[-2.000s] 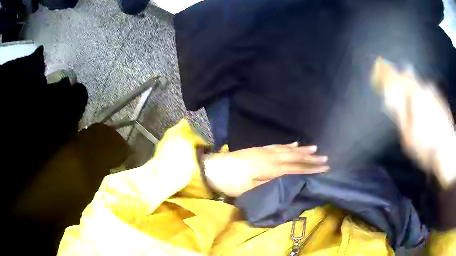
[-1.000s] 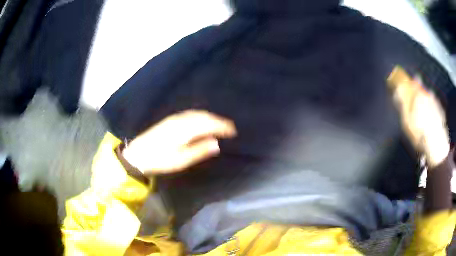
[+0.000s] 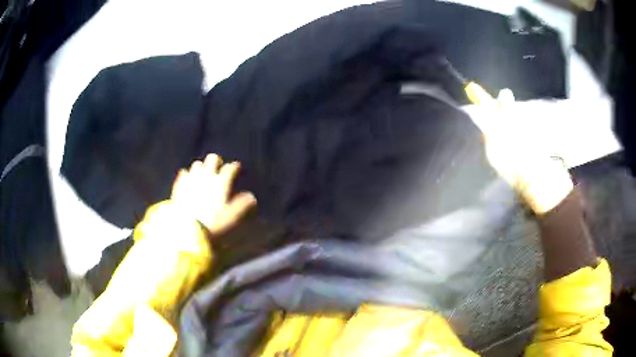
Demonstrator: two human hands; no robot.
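Note:
A large dark jacket (image 3: 335, 146) lies spread over the white table in front of me. Its smooth grey-blue lining or hem (image 3: 307, 268) is bunched at the near edge against my body. My left hand (image 3: 210, 194) rests on the jacket at the left, fingers spread, holding nothing visible. My right hand (image 3: 512, 150) is at the right edge of the jacket, closed around a small tool with a yellow handle (image 3: 475, 93) and a thin tip pointing up-left. The tool is partly hidden by my fingers, and its tip is blurred.
The white table (image 3: 146, 31) shows around the jacket. More dark cloth (image 3: 21, 174) is at the far left, with a thin pale line on it. Speckled grey floor (image 3: 505, 279) shows below my right arm. My yellow sleeves reach in from both sides.
The view has shifted, showing more table. The jacket's spread shape differs, with a sleeve-like part out at left. My left hand now lies with fingers spread; my right hand still holds the tool.

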